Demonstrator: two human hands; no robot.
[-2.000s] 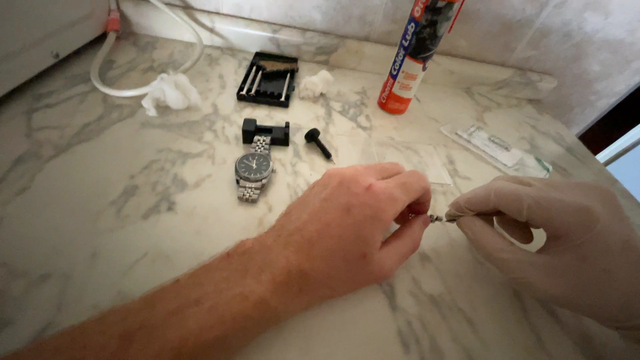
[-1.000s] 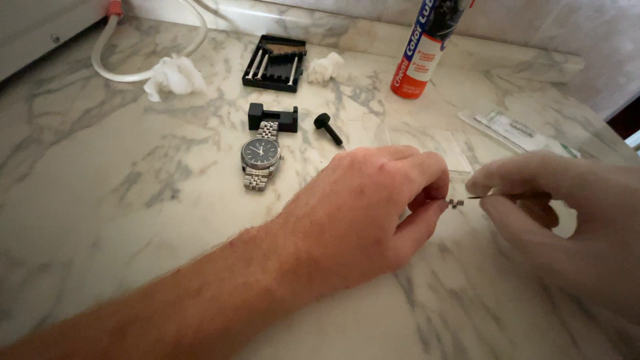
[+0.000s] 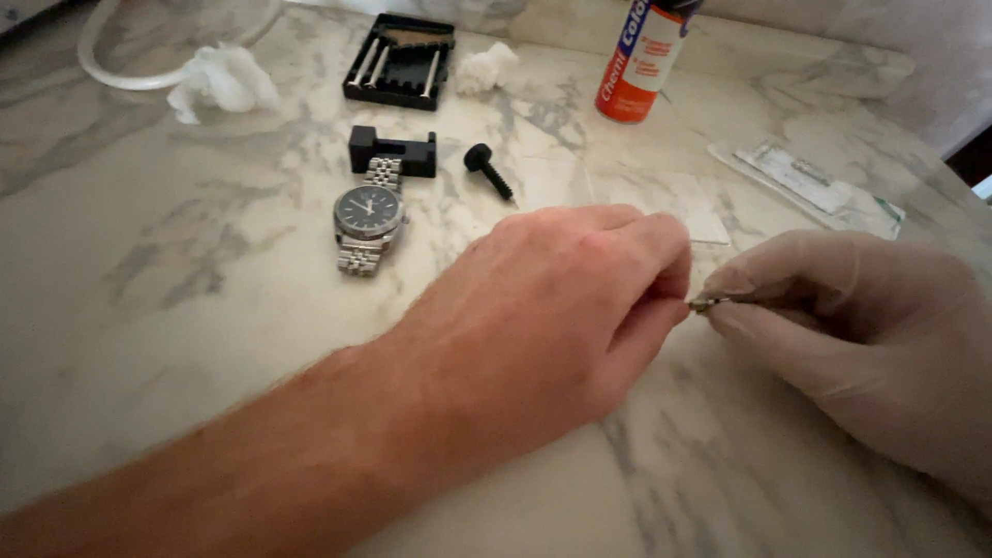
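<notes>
My bare left hand (image 3: pixel 573 310) pinches one end of a small metal piece (image 3: pixel 701 306), which looks like watch bracelet links. At its other side, my right hand (image 3: pixel 852 333), in a pale glove, closes thumb and forefinger on a thin metal part; most of it is hidden by the fingers. The fingertips of both hands nearly meet. Left of my hands lies a steel wristwatch (image 3: pixel 369 211) with a dark dial, the upper part of its bracelet against a black link-remover holder (image 3: pixel 394 153). A black thumbscrew with a thin pin tip (image 3: pixel 490 172) lies right of the holder.
Behind the watch is a black tray (image 3: pixel 399 62) with several small screwdrivers, beside crumpled tissue (image 3: pixel 486 68). More tissue (image 3: pixel 221 84) lies by a white hose (image 3: pixel 128 81). An orange spray can (image 3: pixel 643 58) stands at the back. Plastic packets (image 3: pixel 806 186) lie on the marble right of it.
The fingers of my right hand have come closer to my left fingertips, around the small metal piece. A second ago a gap with bare links showed between them. The watch and holder have stayed put.
</notes>
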